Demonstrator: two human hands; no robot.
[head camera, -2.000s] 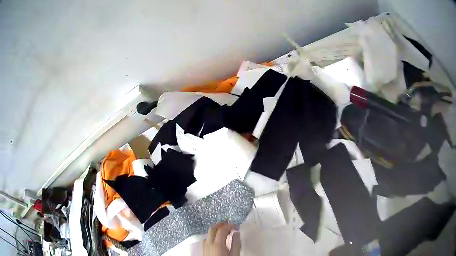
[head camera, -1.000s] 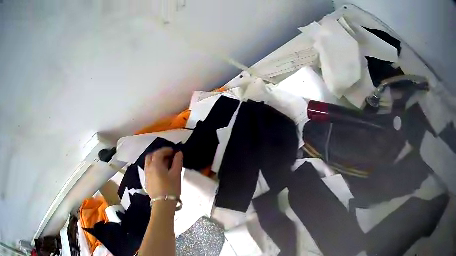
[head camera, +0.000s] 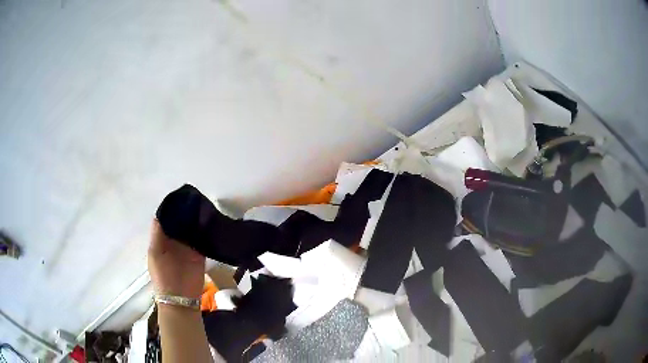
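Observation:
My left hand, bare with a bracelet at the wrist, is at the left and grips the left end of a black cut piece. That end is lifted and curled, while the rest runs right towards the heap of black scraps; where it ends is unclear. My fingertips are partly hidden by the cloth. A speckled grey cut piece lies at the bottom middle, cut off by the lower edge. My right hand is not in view.
White paper scraps and black offcuts cover the table. A black pouch with a dark red tube lies at the right. Orange cloth shows along the pale wall.
My left hand has moved from the grey piece to the black scraps, then left, and now lifts a black piece. The camera view has also shifted.

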